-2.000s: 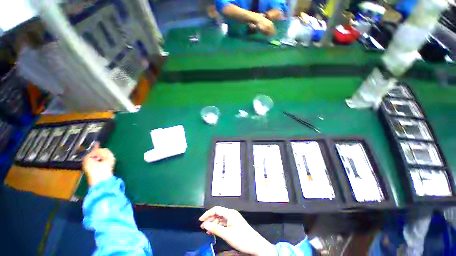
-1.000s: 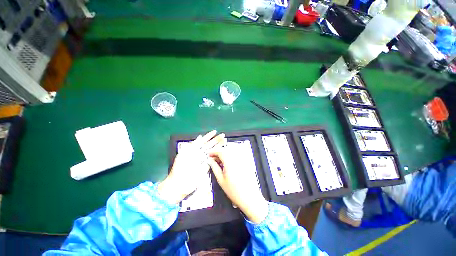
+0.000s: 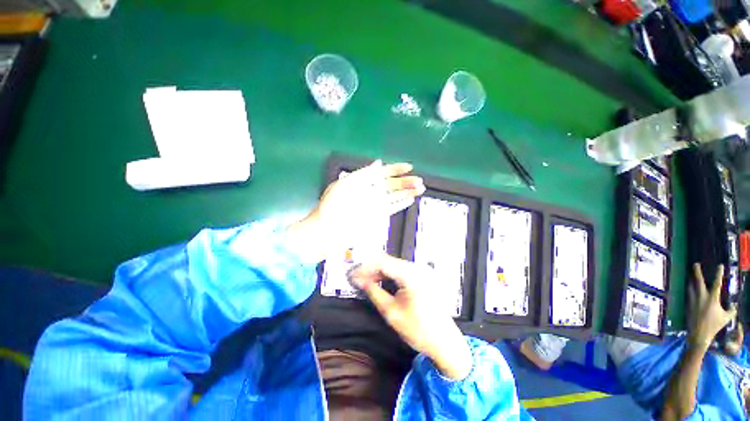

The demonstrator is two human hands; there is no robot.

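Observation:
My left hand (image 3: 362,205) is held flat, palm up, over the upper part of the leftmost phone unit (image 3: 341,284) in the black tray (image 3: 477,255). No part can be made out on the palm. My right hand (image 3: 415,304) is just below it, thumb and finger close together at the lower part of the same unit. Whether they pinch a tiny part is too small to tell. More bright white phone units (image 3: 508,259) lie in the pockets to the right.
Two clear cups with whitish contents (image 3: 331,90) (image 3: 451,105) stand beyond the tray, a small whitish pile (image 3: 407,104) between them. Tweezers (image 3: 511,160) lie right of them. White sheet (image 3: 201,136) at left. Second tray (image 3: 621,247), wrapped post (image 3: 658,138) and another person's hand (image 3: 707,308) at right.
My right hand has moved from the left palm down to the leftmost unit. My left hand stays open above it. The view has shifted, and another person's hand now shows at the far-right tray.

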